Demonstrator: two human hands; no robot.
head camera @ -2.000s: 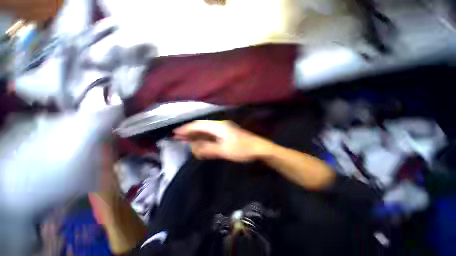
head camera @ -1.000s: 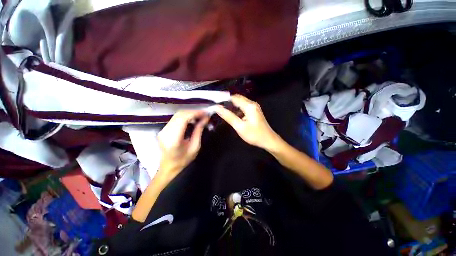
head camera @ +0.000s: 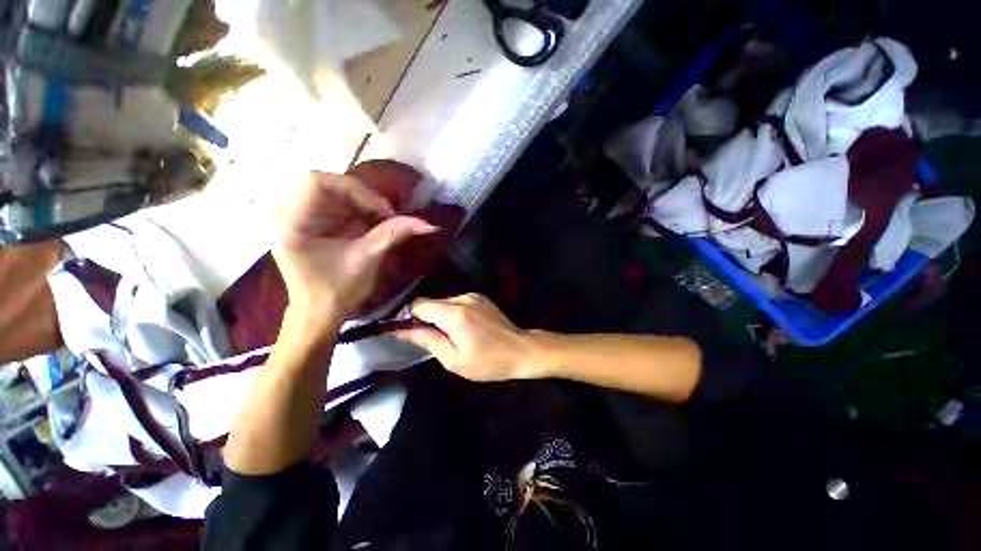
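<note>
My left hand (head camera: 333,239) is slightly blurred over a maroon panel (head camera: 254,304) at the table's front edge. Its thumb and bent fingers lie over the cloth; I cannot tell if they grip it. My right hand (head camera: 468,338) is lower and nearer my body, with thumb and fingers pinched on the end of a white panel (head camera: 371,363) with maroon seam edges. This panel runs left under my left forearm to a heap of maroon-and-white joined pieces (head camera: 151,282).
Black scissors (head camera: 527,41) lie on the white machine table (head camera: 436,102) with a ruler-marked edge. A blue bin (head camera: 823,325) at right holds white and maroon pieces (head camera: 801,199). A bright glow covers the table's upper left.
The view has turned. My left hand has left the panel end and moved up over the maroon panel. My right hand still holds the white panel's end.
</note>
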